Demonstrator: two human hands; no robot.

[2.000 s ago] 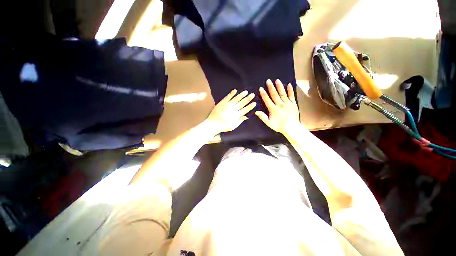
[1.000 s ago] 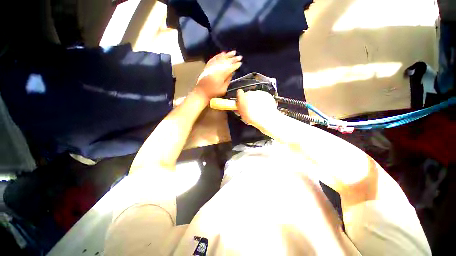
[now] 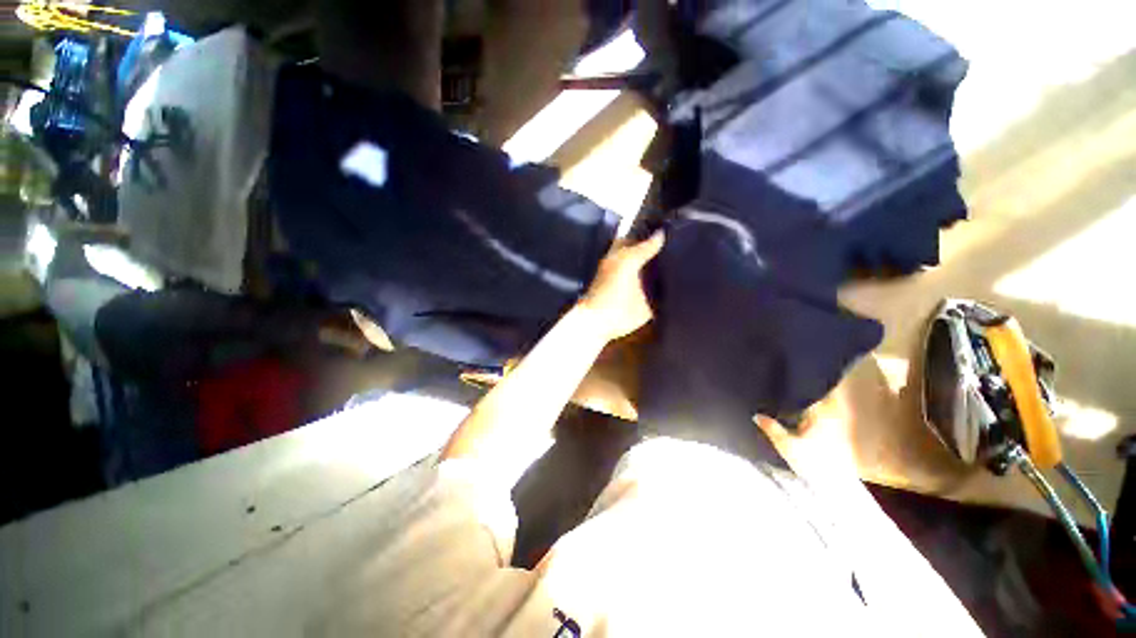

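Note:
A dark navy panel (image 3: 735, 324) lies in front of my body, its right edge raised and rumpled. My left hand (image 3: 619, 293) grips its upper left edge, with some fingertips hidden at the cloth. My right hand (image 3: 810, 439) is at its lower right edge, thumb against the cloth; it is washed out by glare and partly hidden. The steam iron (image 3: 987, 380) with its orange handle stands on the table to the right, with no hand on it.
A large navy stack (image 3: 436, 224) hangs at the left table edge. Another navy pile (image 3: 847, 112) lies at the far side. The tan pressing table (image 3: 897, 474) has sun stripes. A pale board (image 3: 224, 511) is at lower left. The hose (image 3: 1074, 523) runs off lower right.
The iron, in my right hand a second ago, is back on the table at right. Both hands are now at the panel's edges, and the panel has lifted and creased. The view has turned left.

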